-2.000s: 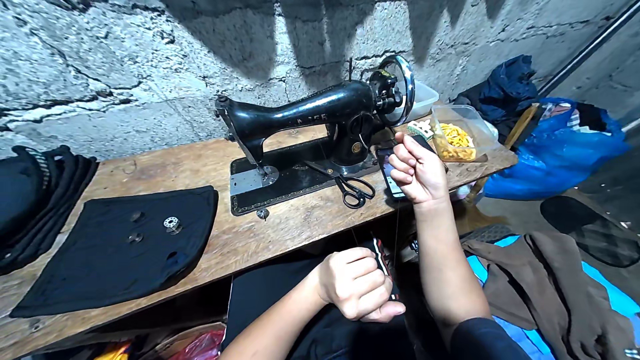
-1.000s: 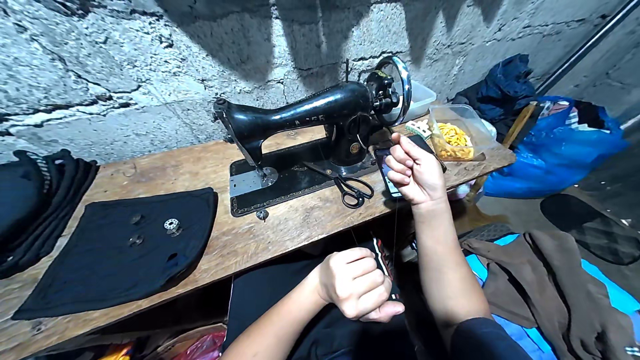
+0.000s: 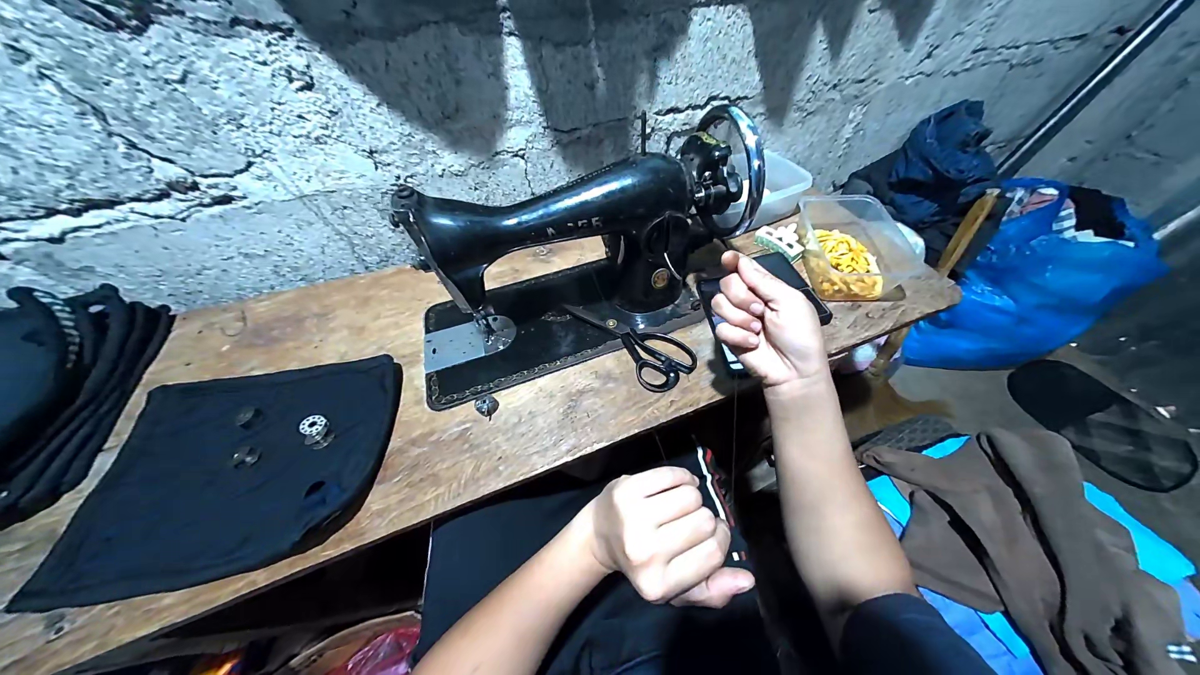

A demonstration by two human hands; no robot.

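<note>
My left hand (image 3: 661, 539), at the lower middle, is closed in a fist on a piece of black fabric (image 3: 717, 497) with red and white edging, above my lap. My right hand (image 3: 769, 319) is raised over the table's front edge with thumb and fingers pinched. A thin thread (image 3: 736, 427) runs down below it; its upper end is hidden by the fingers. Behind my right hand lies a phone (image 3: 727, 352). Black-handled scissors (image 3: 647, 352) rest partly on the base of a black sewing machine (image 3: 562, 206), left of my right hand.
A black cloth (image 3: 216, 487) with several bobbins (image 3: 313, 427) lies on the wooden table (image 3: 525, 441), beside folded dark fabric (image 3: 66, 375). A plastic container (image 3: 848, 258) of yellow pieces stands at the right. Blue bags (image 3: 1022, 291) and brown cloth (image 3: 1003, 525) are beyond and beside my right arm.
</note>
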